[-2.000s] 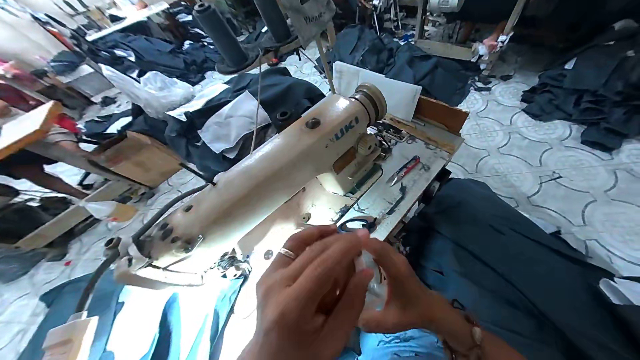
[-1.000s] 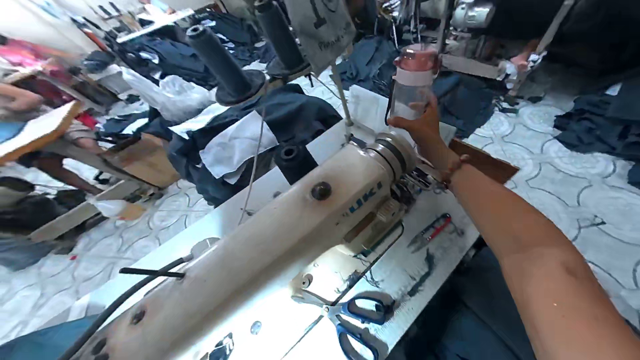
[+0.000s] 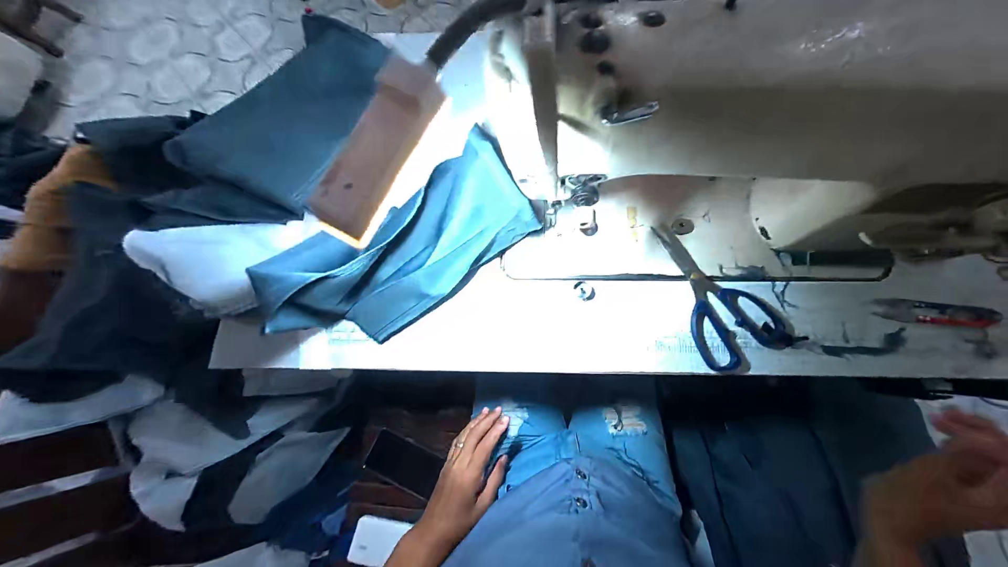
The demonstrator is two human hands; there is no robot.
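My left hand [image 3: 472, 465] rests on the thigh of my ripped jeans, below the table edge, fingers lightly spread and holding nothing. My right hand [image 3: 957, 472] is blurred at the lower right, beside dark cloth [image 3: 772, 457]; its grip is not clear. Above my lap, blue-handled scissors [image 3: 720, 315] lie on the sewing machine bed, blades toward the needle. Further right lies a red and dark thread snipper [image 3: 937, 313]. A piece of blue-grey fabric [image 3: 441, 244] has its tip by the presser foot [image 3: 583, 193] of the industrial sewing machine [image 3: 748, 94].
A lamp [image 3: 378, 150] on a bent black neck lights the white tabletop [image 3: 488, 339]. Dark and white garments [image 3: 94, 276] heap at the left. A dark phone [image 3: 404, 463] and a white rectangular object [image 3: 378, 542] lie beside my left leg. Tiled floor [image 3: 181, 55] shows at upper left.
The view has swung down and left to my lap. My right hand, which held a bottle beyond the machine one second ago, is now low at the right. My left hand has come into view.
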